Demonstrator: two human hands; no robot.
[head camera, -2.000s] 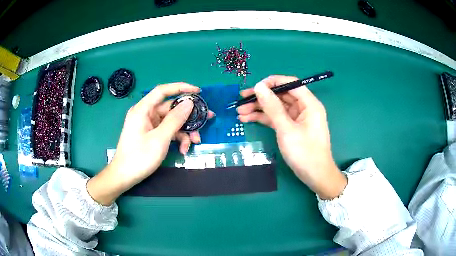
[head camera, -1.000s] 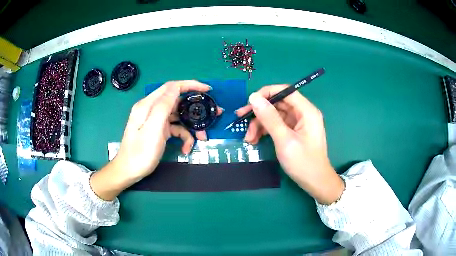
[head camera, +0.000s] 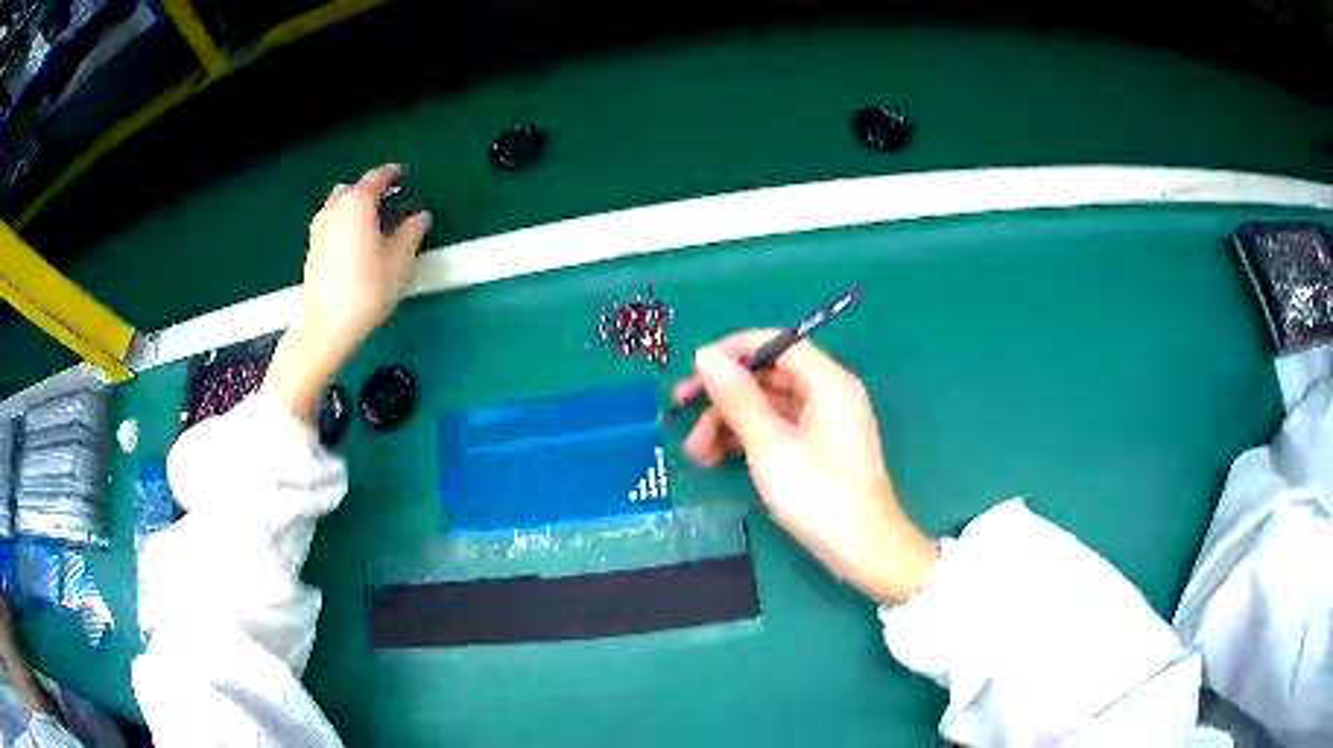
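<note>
My left hand (head camera: 358,249) reaches over the white rail at the upper left. Its fingers are around a dark round housing (head camera: 392,208), mostly hidden by the fingers. My right hand (head camera: 790,439) holds the slim black tweezers (head camera: 797,333) like a pen, right of the blue film (head camera: 548,465). The tweezer tips are blurred near the film's right edge. Small white dots (head camera: 651,479) sit at the film's lower right. A black strip (head camera: 563,602) with clear film (head camera: 541,542) along its upper edge lies below. Two housings (head camera: 388,398) lie beside my left forearm, one partly covered.
A loose red and black parts pile (head camera: 637,326) lies above the film. Beyond the white rail (head camera: 731,212), two housings (head camera: 882,127) lie on the dark green strip. A parts tray (head camera: 227,383) is partly behind my left arm. Another person's sleeve (head camera: 1257,497) is at right.
The view has shifted. My left hand has moved from above the blue film to beyond the rail at upper left with a housing. My right hand still holds the tweezers.
</note>
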